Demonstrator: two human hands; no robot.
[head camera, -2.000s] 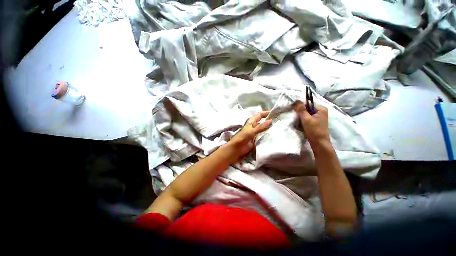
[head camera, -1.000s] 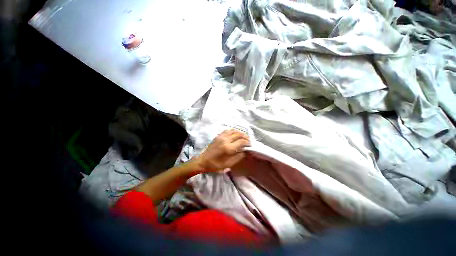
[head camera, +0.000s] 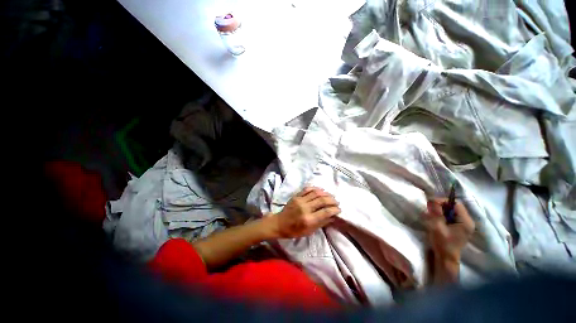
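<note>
A pale garment (head camera: 372, 158) lies across my lap and over the table's front edge, with a seam running down it. My left hand (head camera: 307, 213) is closed on the cloth near the garment's left part. My right hand (head camera: 450, 230) is at the right, slightly blurred, over the garment. It holds small dark thread snips (head camera: 450, 205) in the palm with the tip pointing up. Whether the right fingers also touch the cloth cannot be told.
A garment heap (head camera: 499, 120) covers the right side of the white table (head camera: 278, 76). A small jar with a pinkish top (head camera: 228, 28) stands near the table's left edge. Pale pieces (head camera: 158, 202) are piled low at left, near a red crate (head camera: 76, 189).
The view has turned left, bringing the low pile into sight. My left hand has moved from mid-garment to a grip at its left. My right hand, out of sight a second ago, shows again.
</note>
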